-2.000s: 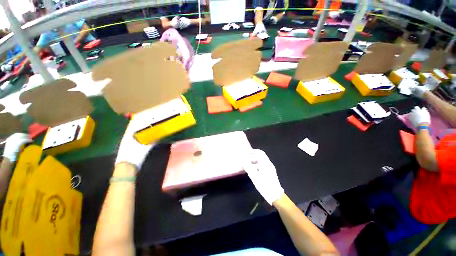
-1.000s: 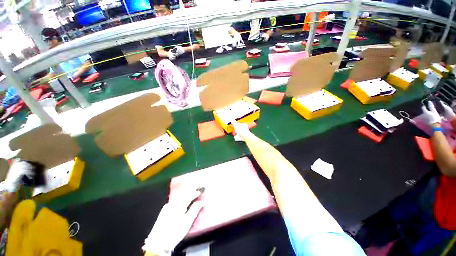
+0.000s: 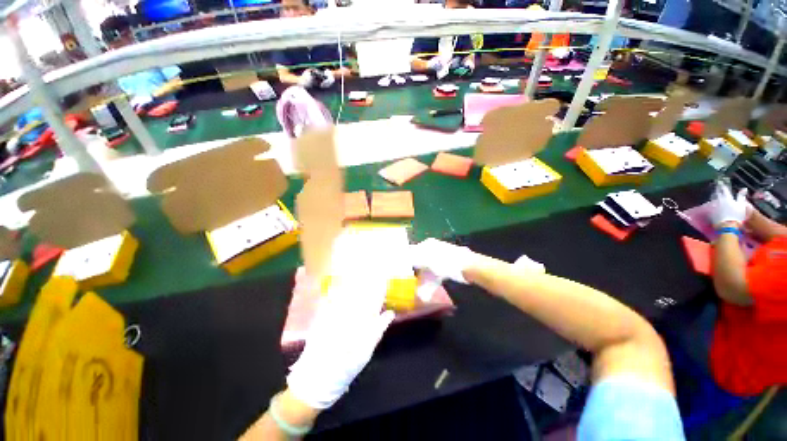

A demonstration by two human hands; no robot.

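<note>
An open yellow gift box (image 3: 401,294) with its brown kraft lid (image 3: 321,194) standing nearly edge-on rests on the pink slab (image 3: 298,317). My gloved left hand (image 3: 341,340) reaches over the box's front left and grips it, hiding much of it. My gloved right hand (image 3: 442,260) holds the box at its right side. White filling shows in the box, but glare and blur hide its details.
Open yellow boxes with white inserts (image 3: 252,232) line the green belt (image 3: 449,202). Red-orange pads (image 3: 393,204) lie behind my box. Yellow blanks (image 3: 73,366) stand at left. A device stack (image 3: 630,208) sits right, near a worker in red (image 3: 751,319). A metal rail (image 3: 431,33) crosses above.
The box my right hand reached for on the belt is now on the pink slab. My right hand has come back towards me with it, and my left hand has moved from the slab onto the box.
</note>
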